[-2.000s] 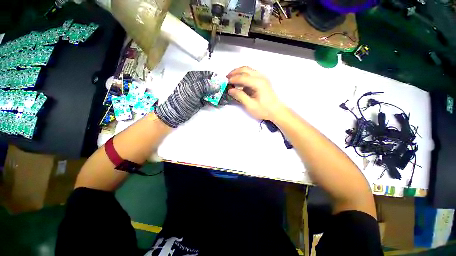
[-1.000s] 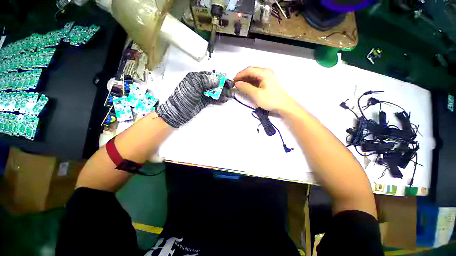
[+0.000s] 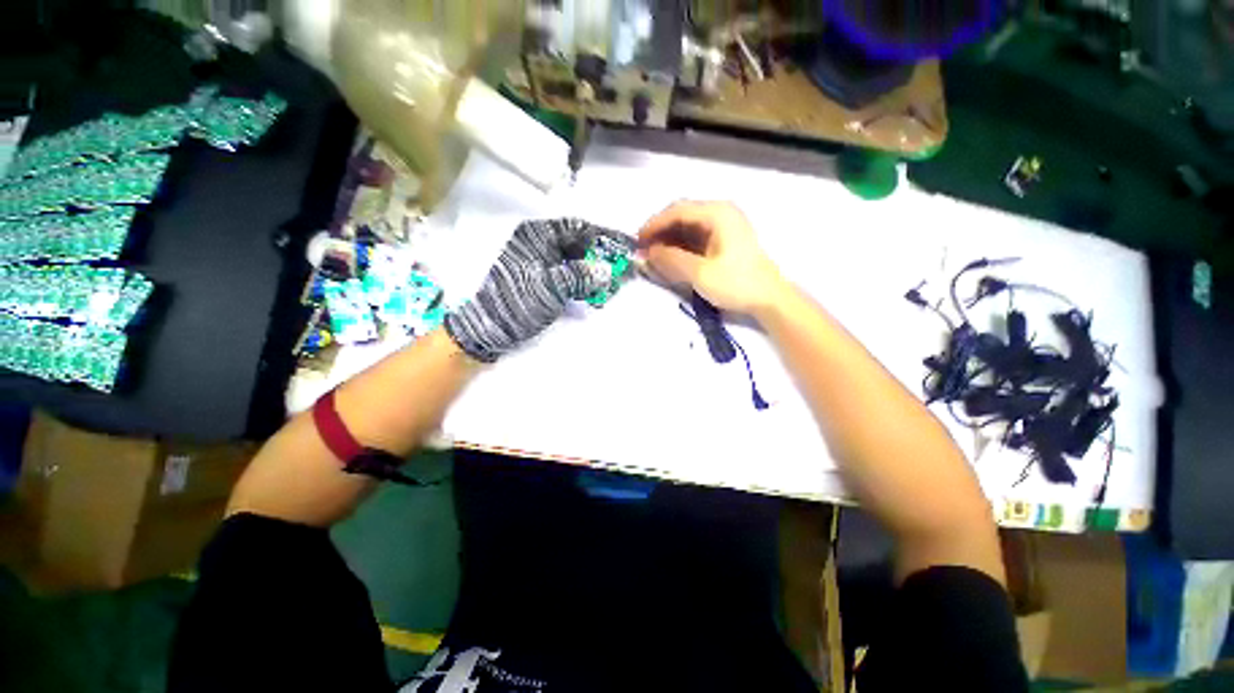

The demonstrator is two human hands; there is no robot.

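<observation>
My left hand (image 3: 541, 282), in a grey-black striped glove, holds a small green circuit board (image 3: 608, 271) at its fingertips above the white mat. My bare right hand (image 3: 706, 255) pinches the end of a black cable at the board's right edge. The cable's bundled middle (image 3: 712, 329) hangs or lies below my right hand, with its plug end towards the front of the mat. Whether the wire tips touch the board cannot be told. The dark soldering iron (image 3: 579, 141) points down just behind my hands.
A black cable pile (image 3: 1024, 379) lies at the mat's right. Loose boards (image 3: 383, 297) lie at its left. Rows of green boards (image 3: 68, 219) cover the black table. A duct nozzle (image 3: 512, 136) reaches in at the back left. A wooden shelf (image 3: 866, 119) stands behind.
The board in my left hand is turned and shows a darker green face. The view has shifted a little. My right hand stays at the board's right edge with the cable.
</observation>
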